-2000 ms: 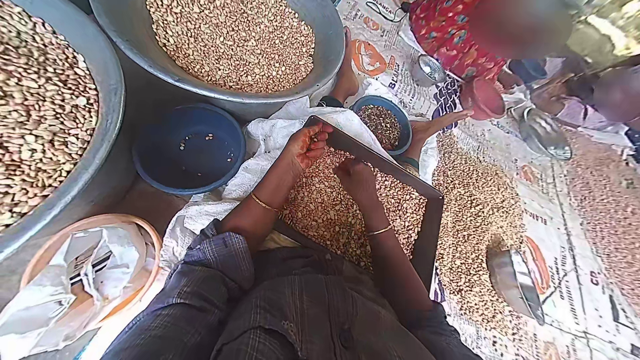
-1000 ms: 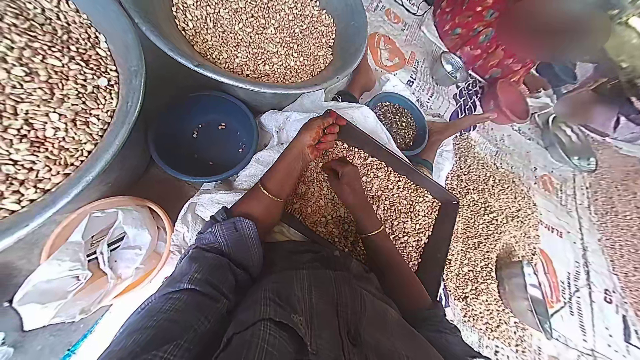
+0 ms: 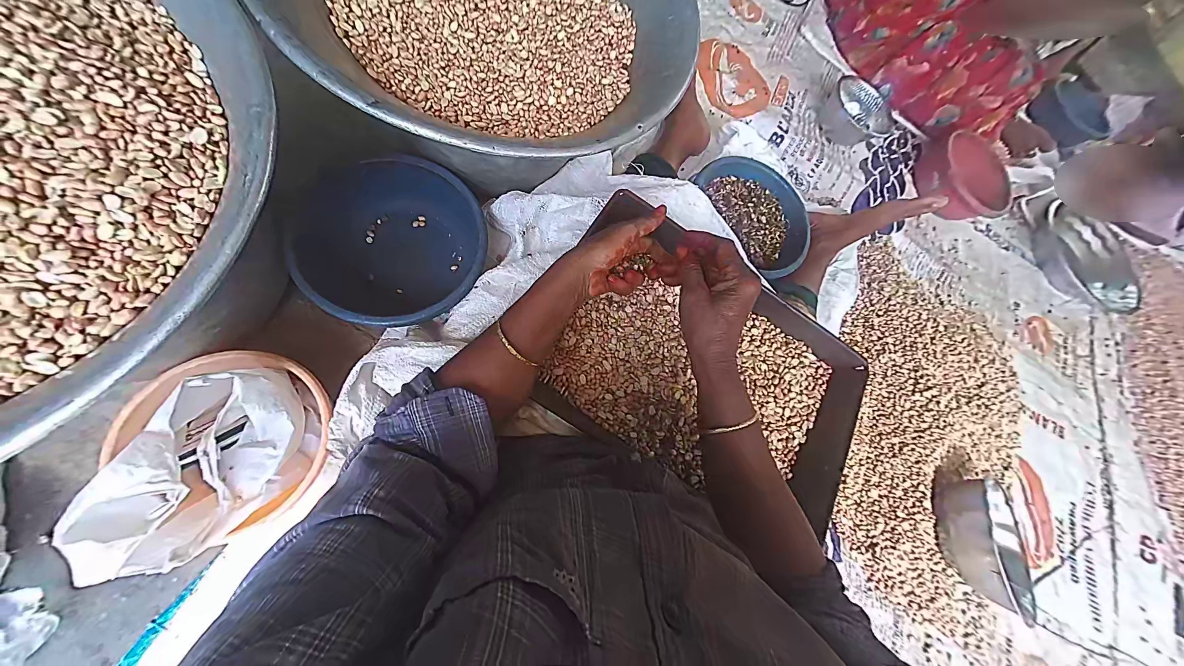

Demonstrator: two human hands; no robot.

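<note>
A dark rectangular tray (image 3: 832,416) of shelled nuts or beans (image 3: 615,351) rests across my lap. My left hand (image 3: 629,254) is cupped, palm up, over the tray's far left part, with some small pieces in it. Right beside it, my right hand (image 3: 712,287) has its fingertips pinched together at the fingers of the left; whether anything is between them cannot be made out. Beyond the hands, a small blue bowl (image 3: 800,227) holds darker, mixed bits. To the left stands a larger dark blue basin (image 3: 388,310) with a few pieces on its bottom.
Two big metal basins (image 3: 264,185) full of nuts or beans stand at the left and far side. An orange-rimmed tub (image 3: 319,398) holds a white plastic bag. On the right, a metal bowl (image 3: 985,536) lies in a spread heap. Other people sit at the upper right, near a red pot (image 3: 967,176).
My right hand has moved from over the tray's contents up to my left hand, and the two now meet. The left hand has turned more open, showing pieces in its palm.
</note>
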